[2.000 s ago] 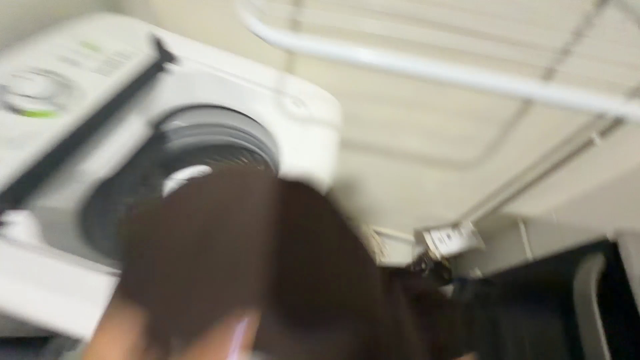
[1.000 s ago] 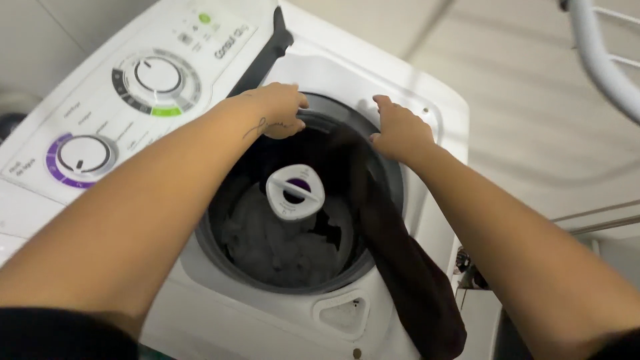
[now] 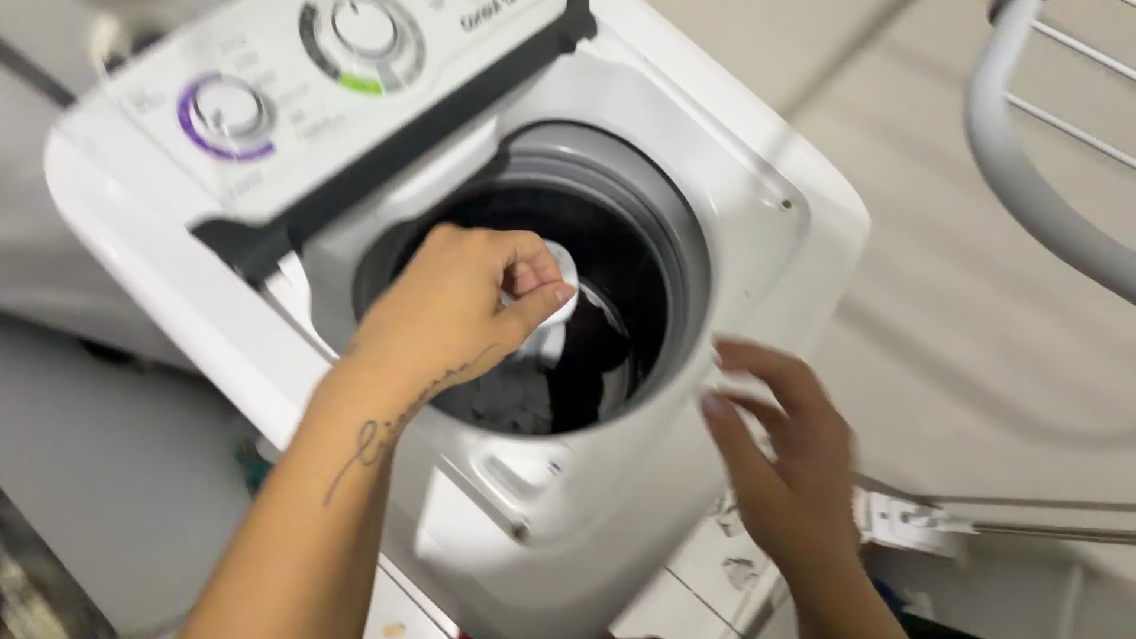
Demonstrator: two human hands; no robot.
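A white Consul top-load washing machine (image 3: 754,275) stands with its tub open. Inside the grey-rimmed drum (image 3: 692,257) lie dark and greyish fabrics (image 3: 506,399), beside the white top of the central agitator (image 3: 566,266). Over the drum hangs my left hand (image 3: 484,288), thumb and fingers curled near the agitator top; whether it pinches anything is unclear. My right hand (image 3: 785,444), slightly blurred, is at the washer's front right edge, fingers apart and holding nothing.
The control panel with a purple-ringed knob (image 3: 229,106) and a larger knob (image 3: 364,31) is at the upper left. A white metal rack (image 3: 1021,169) reaches in at the upper right. A white bracket with a metal rod (image 3: 910,524) lies low on the right.
The dark cloth that hung over the drum's rim a second ago is off the rim, with dark fabric in the drum. My left hand has moved over the agitator; my right hand is outside the drum opening.
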